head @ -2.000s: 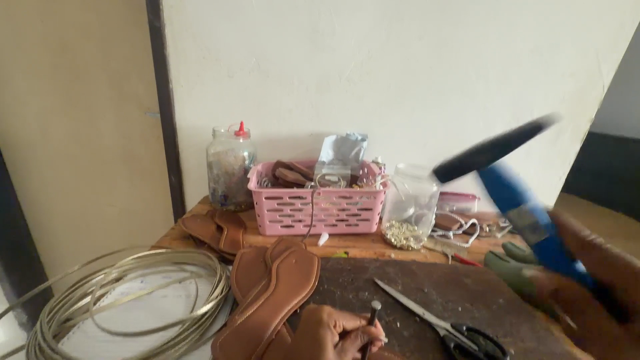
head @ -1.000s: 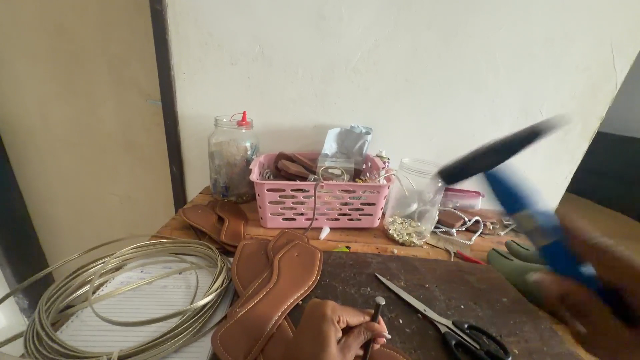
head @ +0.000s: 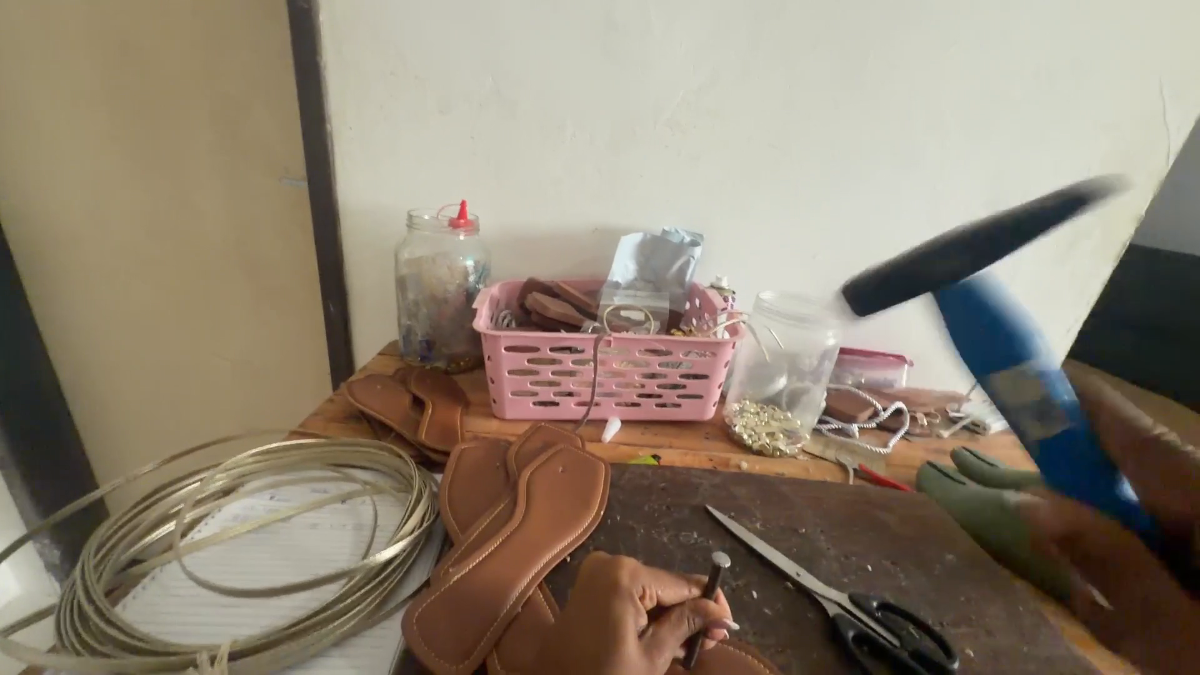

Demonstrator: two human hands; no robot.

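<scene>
My left hand (head: 637, 614) pinches an upright metal punch (head: 714, 572) over a brown stitched leather piece (head: 745, 659) at the bottom middle. Raised at the right, my right hand (head: 1116, 525) grips the blue handle of a hammer (head: 1022, 366), slightly blurred, its dark head well above the punch. More brown leather sole pieces (head: 525, 553) lie stacked beside my left hand. Black-handled scissors (head: 825, 591) rest on the dark board (head: 656, 506), to the right of the punch. The punch's lower tip is hidden.
A coil of gold cord (head: 225, 562) lies over lined paper at left. Behind the board stand a glass jar (head: 441, 291), a pink plastic basket (head: 609, 375) and a clear jar (head: 783, 375) with gold pieces. Green shaped pieces (head: 975, 506) lie at right, near white cord (head: 872, 422).
</scene>
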